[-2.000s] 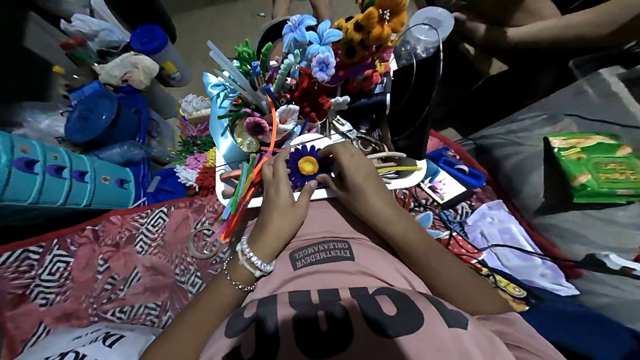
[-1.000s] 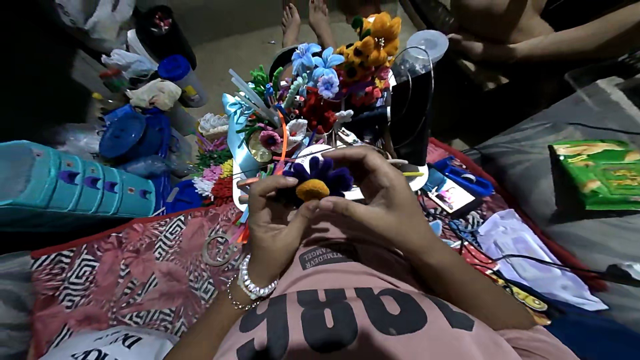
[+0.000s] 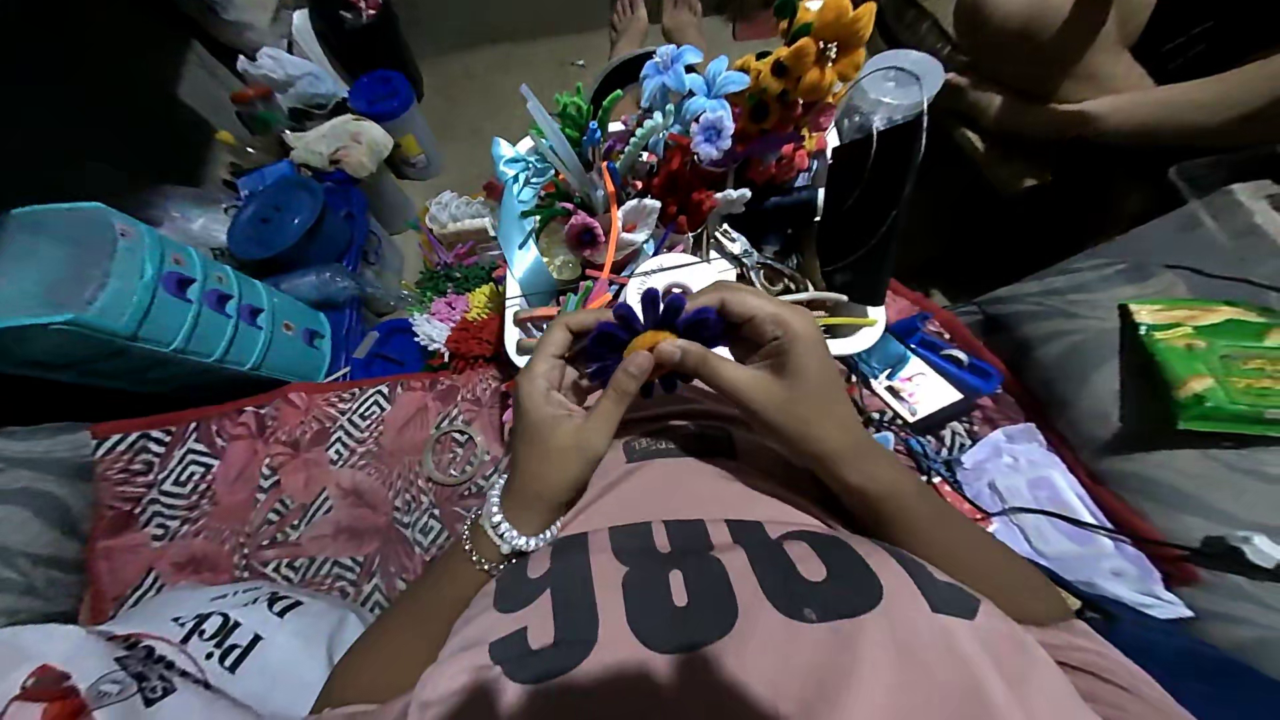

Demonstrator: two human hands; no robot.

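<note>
A dark purple pipe-cleaner flower [image 3: 650,340] with a yellow-orange centre is held between both hands, just in front of a white tray [image 3: 870,338]. My left hand [image 3: 572,400], with beaded bracelets at the wrist, pinches its left petals, the thumb near the centre. My right hand [image 3: 775,365] grips its right side, thumb tip on the centre. Behind the flower a white round spool [image 3: 680,272] lies in the tray. Pliers [image 3: 745,255], an orange pipe cleaner [image 3: 610,225], a light blue ribbon [image 3: 525,225] and blue flowers [image 3: 712,90] are beyond it.
A teal drawer unit [image 3: 160,300] and a blue basin [image 3: 280,220] stand at left. A roll of tape [image 3: 455,455] lies on the patterned cloth [image 3: 300,470]. At right are a green packet [image 3: 1215,365], a white plastic bag [image 3: 1060,510] and a black cable [image 3: 1100,525]. Another person's arm [image 3: 1150,105] shows at upper right.
The flower first faced up with its whole centre showing; it is now tilted, and my right thumb has come onto the centre. Both hands still hold it.
</note>
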